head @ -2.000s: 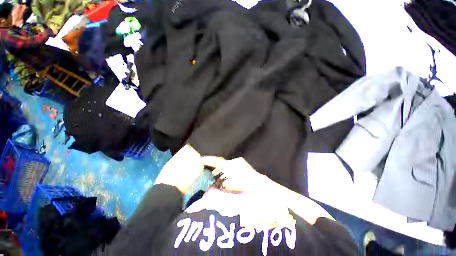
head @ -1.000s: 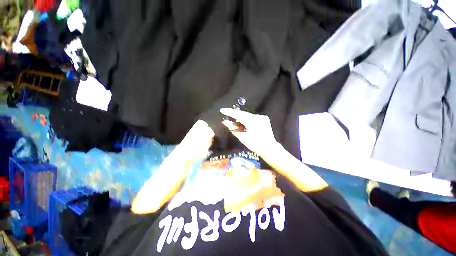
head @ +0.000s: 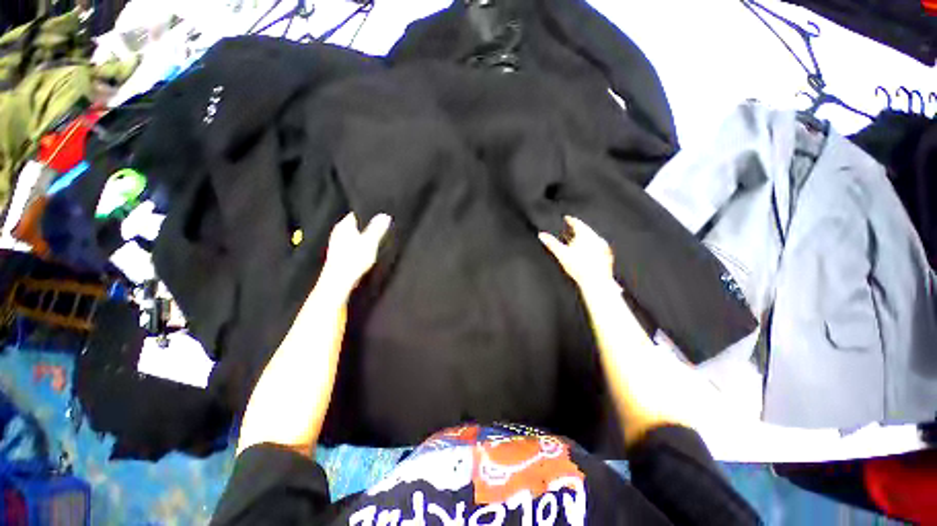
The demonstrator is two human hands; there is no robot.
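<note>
A black jacket (head: 462, 339) lies spread in front of me, its lower part reaching the near table edge. Its sleeve on the right ends in a cuff with small buttons (head: 734, 288). My left hand (head: 358, 250) is on the left side of the jacket and my right hand (head: 581, 252) on the right side, both at mid-height. On each hand the thumb and a finger show apart against the cloth. Whether cloth is pinched between them cannot be told. The other fingers are mostly hidden or blurred.
More black garments (head: 241, 134) lie at the left, with a small yellow spot (head: 297, 237) on them. A grey-blue jacket (head: 822, 308) lies at the right. Black hangers (head: 815, 87) lie behind it. White paper (head: 175, 360) and a blue crate (head: 49, 500) are at the left.
My hands have moved from near my body, forward and apart, onto the jacket. The black jacket now lies flatter, with a cuffed sleeve spread to the right. The view takes in more of the table's far side.
</note>
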